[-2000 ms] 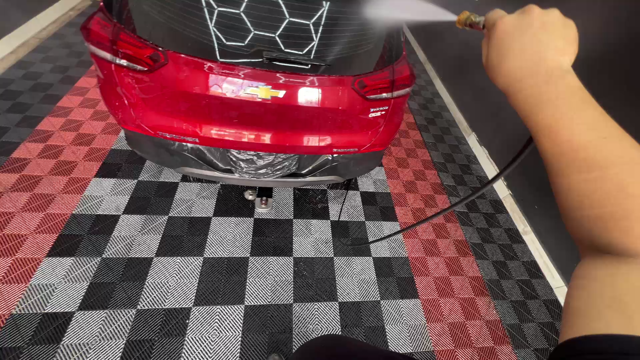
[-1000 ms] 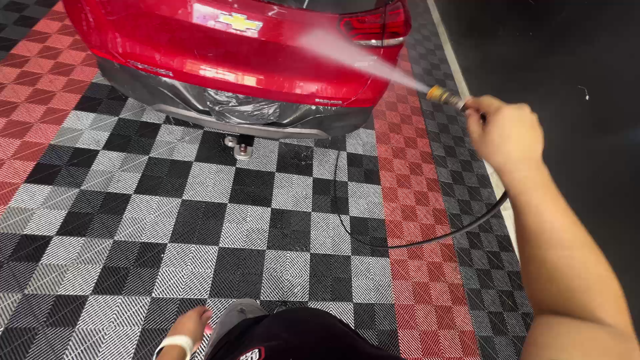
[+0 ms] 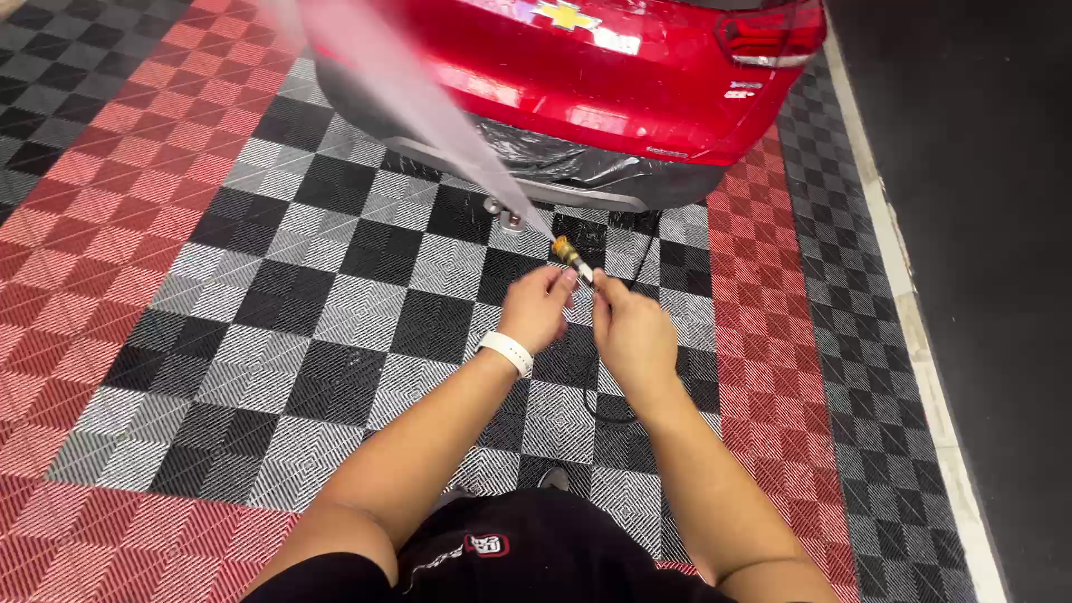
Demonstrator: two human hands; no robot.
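My right hand (image 3: pixel 634 331) is closed around the rear of a hose nozzle with a brass-coloured tip (image 3: pixel 567 249). A wide fan of water spray (image 3: pixel 435 109) leaves the tip toward the upper left, across the left part of the red Chevrolet's rear (image 3: pixel 536 75). Just left of the nozzle is my left hand (image 3: pixel 538 308), wearing a white wristband, its fingers bent close to the nozzle; whether they touch it I cannot tell. A black hose (image 3: pixel 605 417) hangs in a loop below my right hand.
Under the car's rear bumper a metal tow hitch (image 3: pixel 509 220) sticks out over the chequered black, grey and red floor tiles (image 3: pixel 356 310). A pale edge strip (image 3: pixel 925 368) runs along the right beside a dark surface (image 3: pixel 997 209). My shoe (image 3: pixel 554 478) shows below.
My right hand has come down and inward with the nozzle, and the spray has swung leftward. My left hand has risen from the bottom edge to beside the nozzle.
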